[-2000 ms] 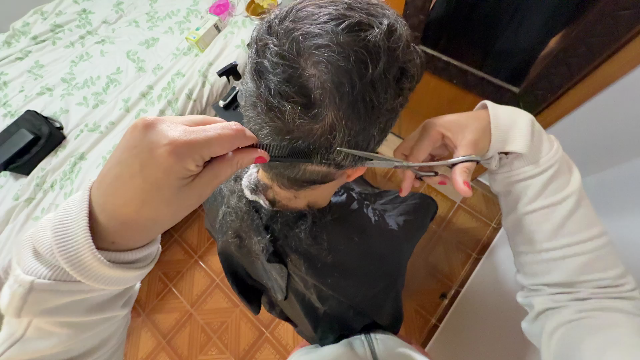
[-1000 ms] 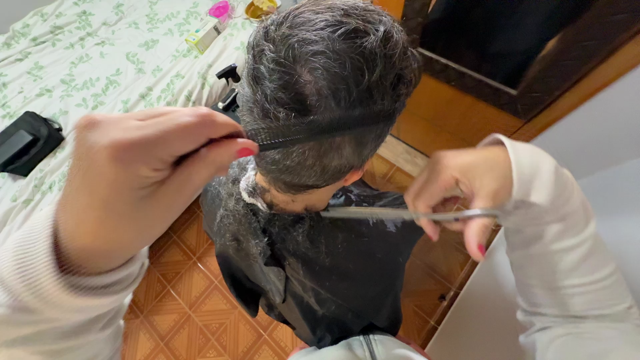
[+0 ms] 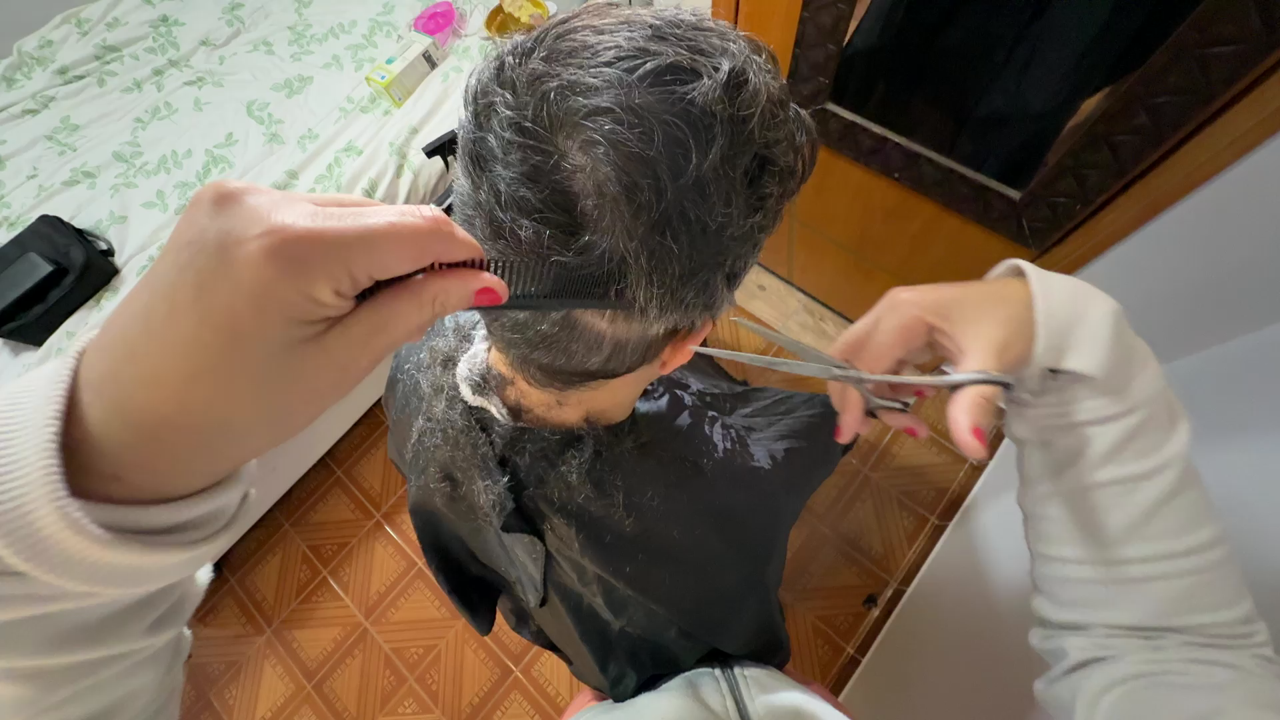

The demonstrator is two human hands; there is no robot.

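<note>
A seated person's head of dark, greying hair [image 3: 630,150] is before me, seen from behind. My left hand [image 3: 290,310] grips one end of a black comb [image 3: 555,285], whose teeth lie in the hair at the back of the head, above a closely cut band. Metal scissors [image 3: 800,368] are in my right hand [image 3: 925,360], their blades parted and pointing left beside the person's ear. A black cape [image 3: 640,530] covered with cut hair drapes the shoulders, and a white cloth [image 3: 478,375] shows at the neck.
On the left is a bed with a leaf-patterned sheet [image 3: 150,120], bearing a black pouch [image 3: 50,280], a small box [image 3: 405,68] and a pink item [image 3: 437,20]. A dark-framed mirror [image 3: 925,150] stands at upper right. Patterned brown tiles [image 3: 340,600] cover the floor.
The comb, tilted across the head a second ago, now lies nearly level lower on the hair. The scissors have risen from over the cape to beside the ear, and their blades are now visibly apart.
</note>
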